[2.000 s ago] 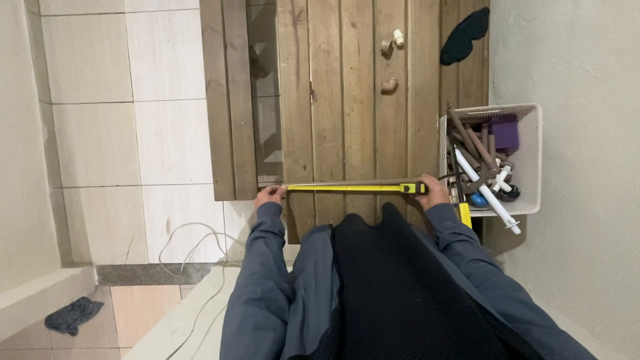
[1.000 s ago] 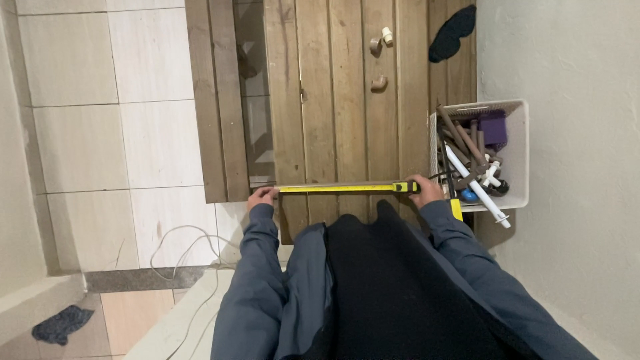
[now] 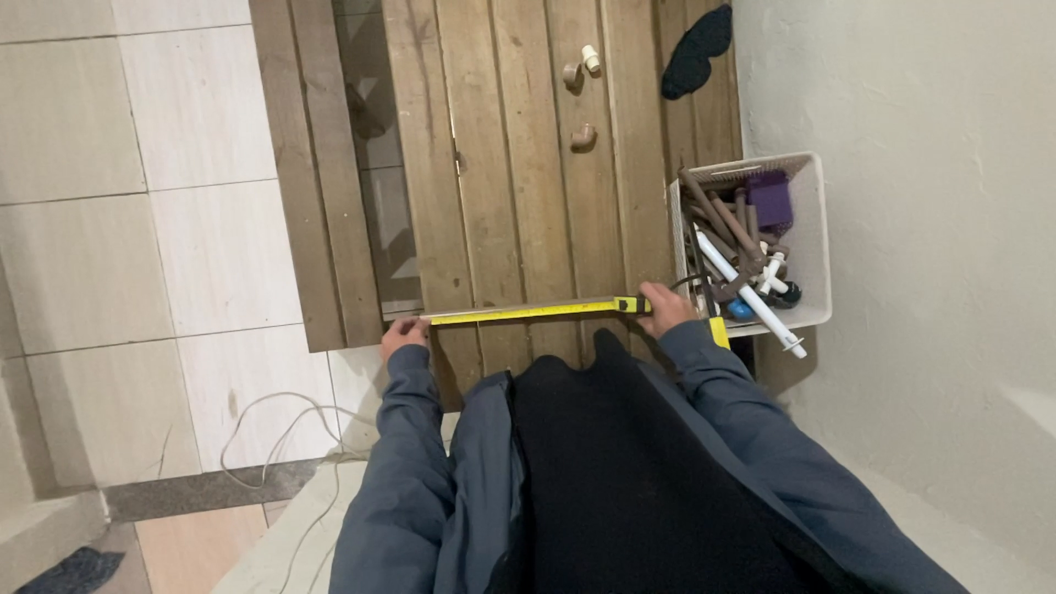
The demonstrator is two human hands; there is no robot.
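Observation:
A yellow tape measure point(image 3: 528, 312) is drawn out nearly level in front of my body, above a wooden slatted surface point(image 3: 528, 181). Beside the blade's far edge runs a thin brownish strip or rod, whose kind I cannot tell. My left hand point(image 3: 405, 334) pinches the blade's free end near the gap between the boards. At the other end, my right hand point(image 3: 667, 309) holds the black and yellow case, partly hidden by the fingers. A brown pipe elbow point(image 3: 583, 137), another brown fitting point(image 3: 572, 76) and a cream threaded fitting point(image 3: 591, 58) lie on the slats.
Right of my right hand, a white plastic basket point(image 3: 817, 239) holds brown pipe pieces, a white tube point(image 3: 747, 290) and a purple box point(image 3: 769, 200). A dark cloth-like item point(image 3: 698, 51) lies on the boards by the wall. A thin cable point(image 3: 280, 396) loops over the floor tiles.

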